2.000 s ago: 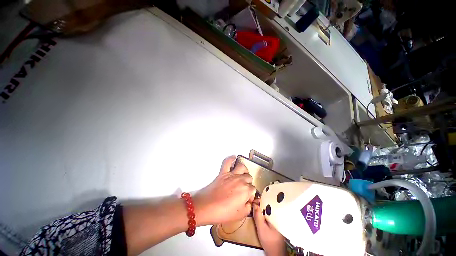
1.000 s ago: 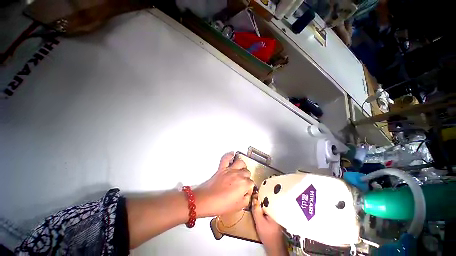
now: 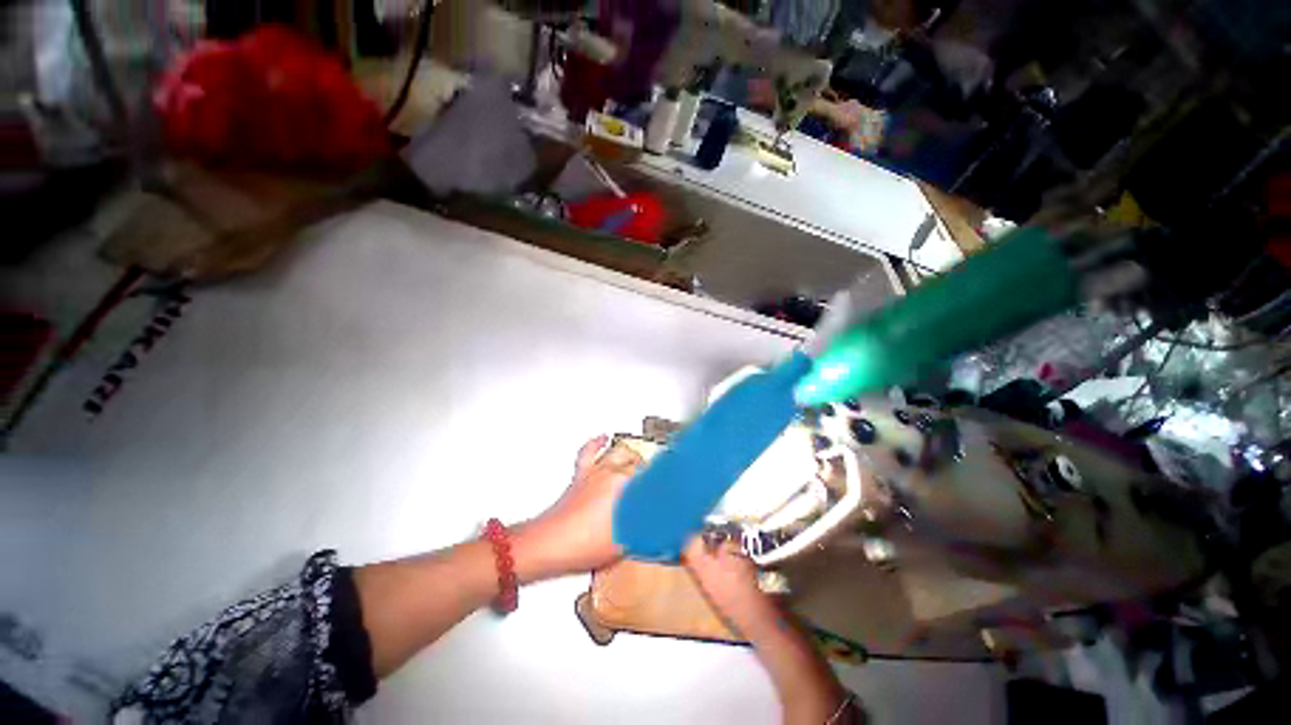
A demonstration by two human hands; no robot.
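The cream sewing machine [image 3: 977,538] lies at the right, its head partly hidden by the blue lamp paddle [image 3: 708,460]. The shiny tan plate [image 3: 658,602] of the bed is below the paddle. My left hand [image 3: 566,527], with a red bead bracelet at the wrist, reaches in from the left over the plate; its fingertips are hidden behind the paddle. My right hand [image 3: 729,578] comes up from the bottom beside the needle area, fingers bent near small metal parts. Whether either hand holds anything cannot be seen. Green-yellow thread snips [image 3: 842,649] lie on the bed near my right forearm.
The green tapered tool holder [image 3: 949,319] crosses in front at upper right. The white table [image 3: 326,368] stretches left. Behind it are a bright red bundle [image 3: 269,106], a trough with a red item [image 3: 616,215], and another white sewing table [image 3: 850,184]. The right side is cluttered and blurred.
The view has shifted and turned, so more of the machine and background shows. The blue paddle and green holder now cover the machine head's end. Both hands stay at the needle area.
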